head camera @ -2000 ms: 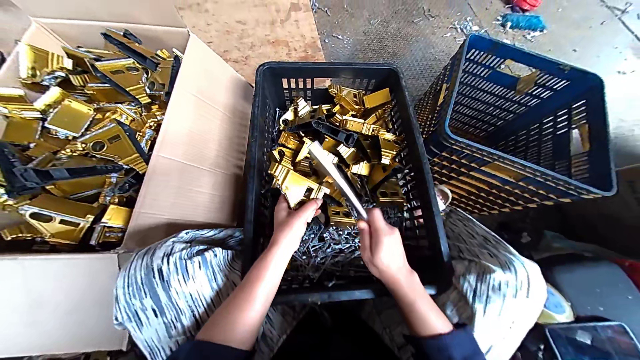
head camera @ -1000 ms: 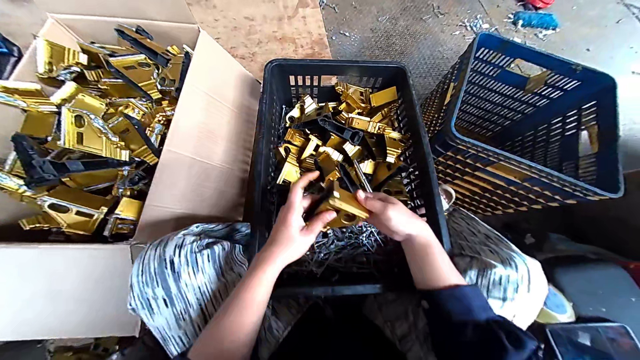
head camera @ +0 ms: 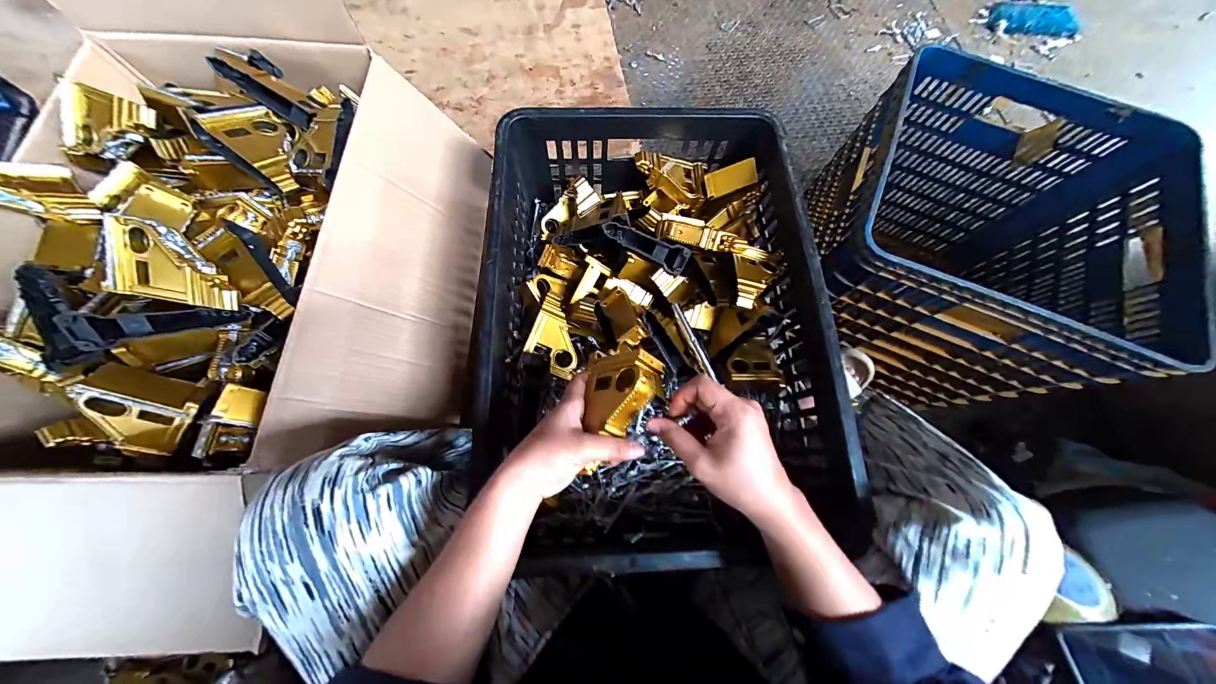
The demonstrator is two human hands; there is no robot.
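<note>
A gold-coloured part (head camera: 622, 389) with round and square holes is gripped in my left hand (head camera: 560, 442), above the near half of a black plastic crate (head camera: 489, 313). My right hand (head camera: 727, 446) is close beside it, thumb and forefinger near the part's right side; whether they pinch something small cannot be told. A shiny metal strip (head camera: 692, 342) slants down to the right hand's fingers, and whether the hand holds it is unclear. Gold parts and a black arm-shaped part (head camera: 651, 249) fill the crate's far half. Thin metal pieces (head camera: 617, 503) lie in its near end.
At the left stands an open cardboard box (head camera: 380, 256) full of gold and black parts. Blue plastic crates (head camera: 1035, 313), stacked, stand at the right. A blue brush-like thing (head camera: 1034, 19) and scattered scraps lie on the floor beyond. A tape roll (head camera: 1083, 589) is at the lower right.
Two seconds ago my right hand held a long, shiny piece across the crate; it is no longer raised there. The gold part in my left hand has turned more upright since one second ago.
</note>
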